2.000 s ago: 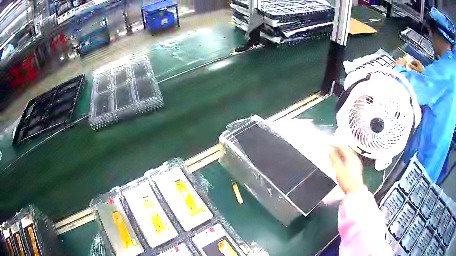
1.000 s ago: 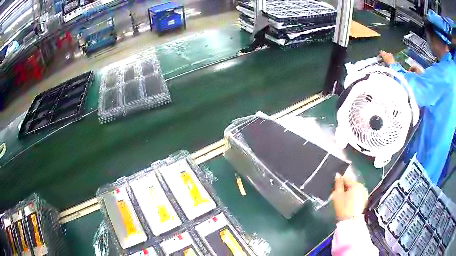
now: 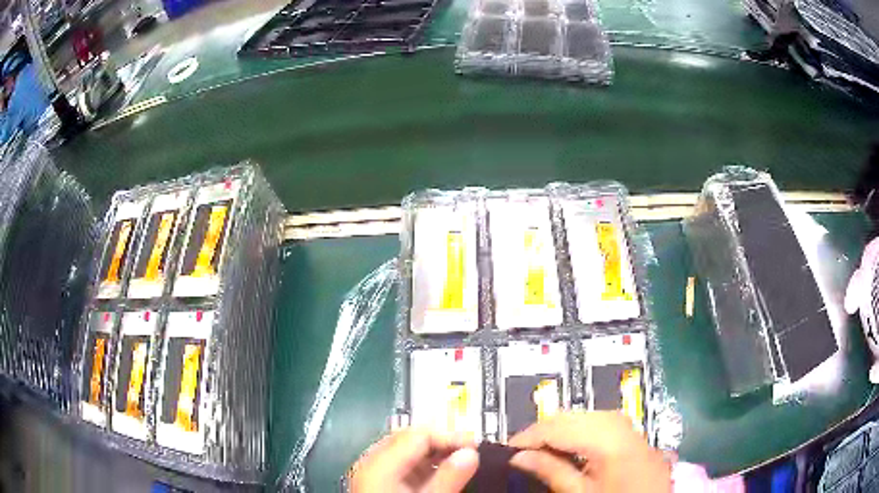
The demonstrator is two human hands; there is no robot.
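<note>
My left hand (image 3: pixel 410 464) and right hand (image 3: pixel 588 453) are at the bottom middle, cut off by the lower edge. Both hold a small black sheet (image 3: pixel 496 470) between their fingers, in front of the tray's near row. The blister tray (image 3: pixel 487 339) holds LCD display modules in two rows of three. The far-row module (image 3: pixel 429 289) and its neighbours show white backs with yellow-orange flex cables and no black sheet. In the near row, the middle module (image 3: pixel 518 393) and right one show black areas beside the orange cable; the near-left one looks white. Its lower part is hidden by my hands.
The stack of black sheets (image 3: pixel 783 279) is right, with a small yellow strip (image 3: pixel 689 297) beside it. A stack of loaded trays (image 3: pixel 253 318) is left, crumpled clear film (image 3: pixel 339 361) between. Across the bench are an empty clear tray (image 3: pixel 535 65) and black tray (image 3: pixel 339 27).
The view has swung left. My right hand has left the black-sheet stack and is now over the work tray's near edge. My left hand has come into view, and both hands hold a black sheet.
</note>
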